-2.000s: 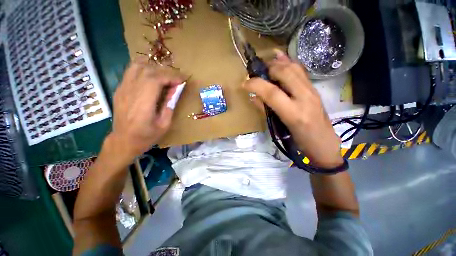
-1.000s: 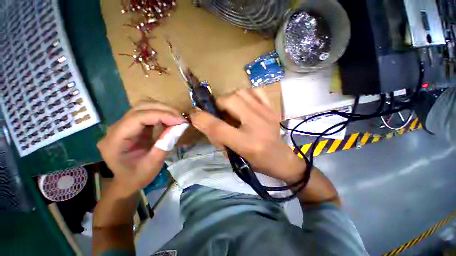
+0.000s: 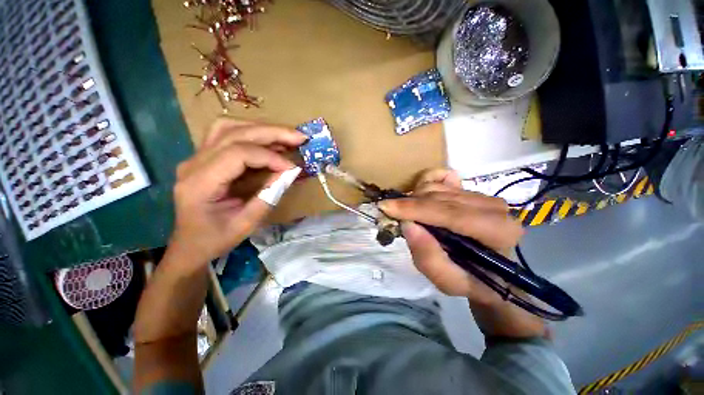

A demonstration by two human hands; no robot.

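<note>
A small blue circuit board (image 3: pixel 318 145) lies on the brown cardboard. My left hand (image 3: pixel 235 177) is at its left edge, one fingertip touching its upper left corner. The white-wrapped thumb and another finger pinch together at the lower left, where a bit of red lead shows; most of the lead is hidden. My right hand (image 3: pixel 455 227) grips the black soldering iron (image 3: pixel 378 193). The iron's tip and the thin curved pale feed tube (image 3: pixel 340 202) meet at the board's lower edge.
More blue boards (image 3: pixel 418 101) lie at the right of the cardboard (image 3: pixel 363 100), beside the tub of silver scrap (image 3: pixel 494 54). Red leads (image 3: pixel 224 73) lie loose at upper left. Coiled metal (image 3: pixel 409 15) is at the top, a white parts sheet (image 3: pixel 66 116) left, black cables (image 3: pixel 571 166) right.
My right hand has turned the iron and brought its tip down onto the board's lower edge. My left hand has moved up to the board, which shows clear of the iron's handle.
</note>
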